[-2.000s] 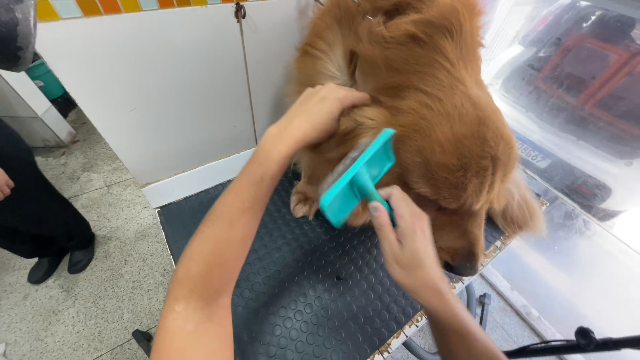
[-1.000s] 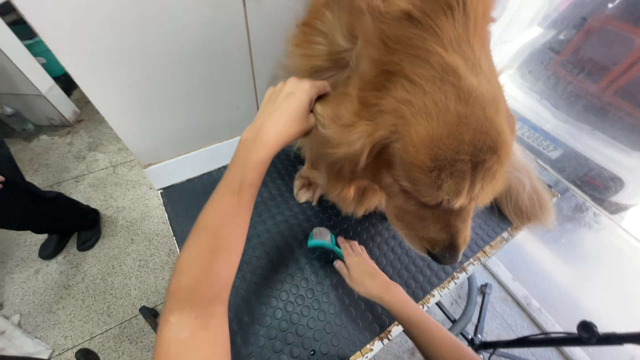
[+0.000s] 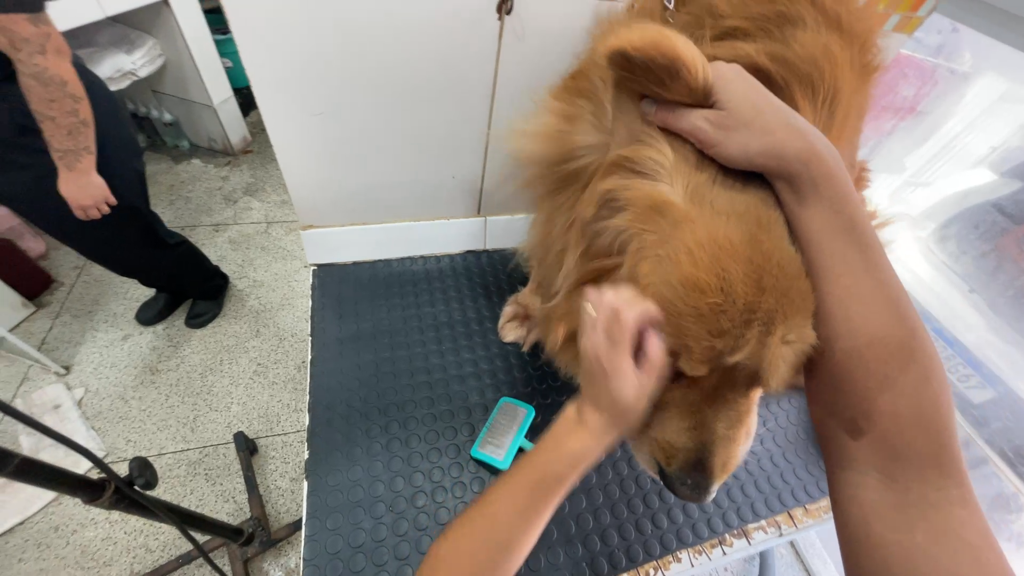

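Note:
A golden-brown, long-haired dog (image 3: pixel 704 280) is on the black studded rubber mat (image 3: pixel 384 344), its head lowered toward the front edge. My right hand (image 3: pixel 736 120) grips one of its ears (image 3: pixel 660 64) and holds the flap up, the thumb against the fur. My left hand (image 3: pixel 620 352) is at the side of the dog's face, blurred, its fingers curled; whether they pinch any fur cannot be told. A slicker brush with a teal frame (image 3: pixel 503 432) lies on the mat, pad up, left of my left forearm, which hides part of its handle.
A white panel wall (image 3: pixel 384 112) borders the mat's far side. At left stands a person in dark trousers (image 3: pixel 128 232). A black metal stand (image 3: pixel 248 528) is on the speckled floor at lower left. Clear plastic sheeting (image 3: pixel 960 200) hangs at right.
The brush, in my right hand two seconds ago, is let go on the mat. My right hand has moved up to the dog's ear; my left hand has moved from the neck to the face. The view has shifted.

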